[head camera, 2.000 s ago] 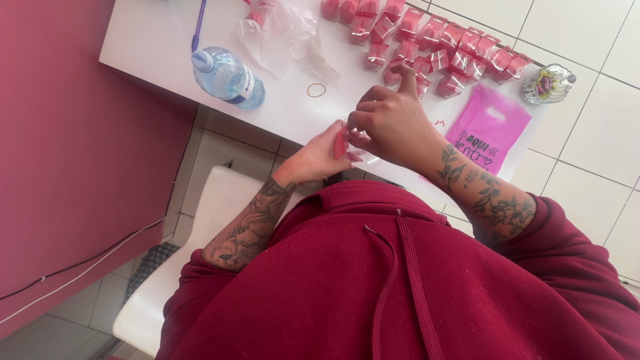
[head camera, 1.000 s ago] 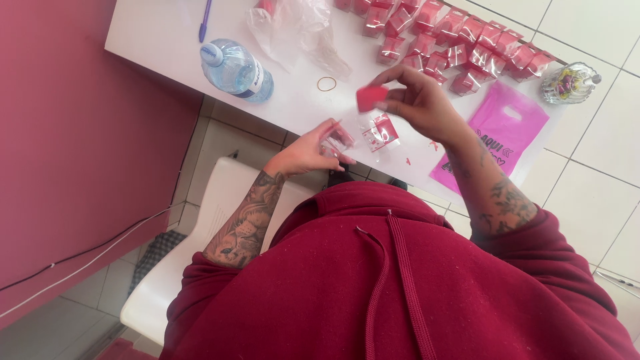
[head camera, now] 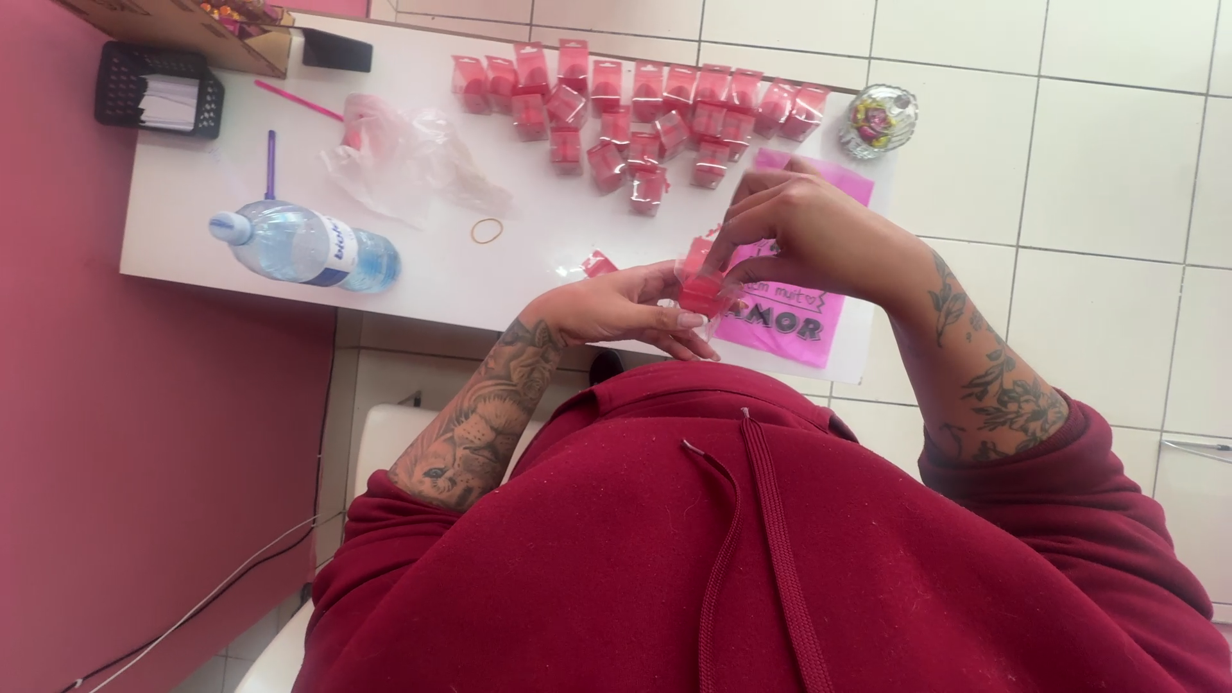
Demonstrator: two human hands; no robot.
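Note:
Near the table's front edge my left hand (head camera: 635, 310) holds a small clear plastic package with red parts (head camera: 701, 289) from the left. My right hand (head camera: 794, 226) has its fingers on the package's upper right side, slightly blurred. Part of another clear and red package (head camera: 599, 264) shows on the table just behind my left hand. Several red boxes with clear windows (head camera: 647, 191) stand and lie in loose rows at the back. A pink printed plastic bag (head camera: 837, 318) lies under and beside my right hand.
A water bottle (head camera: 308, 245) lies at the left by a purple pen (head camera: 270, 164). Crumpled clear plastic (head camera: 409, 164) and a rubber band (head camera: 487, 231) are mid-table. A glass jar (head camera: 878, 121) stands at the right corner, a black basket (head camera: 210, 106) at the far left.
The red piece raised in my right hand one second ago is no longer apart from my left hand; both hands now meet at a package. The view has shifted, showing more of the table's back.

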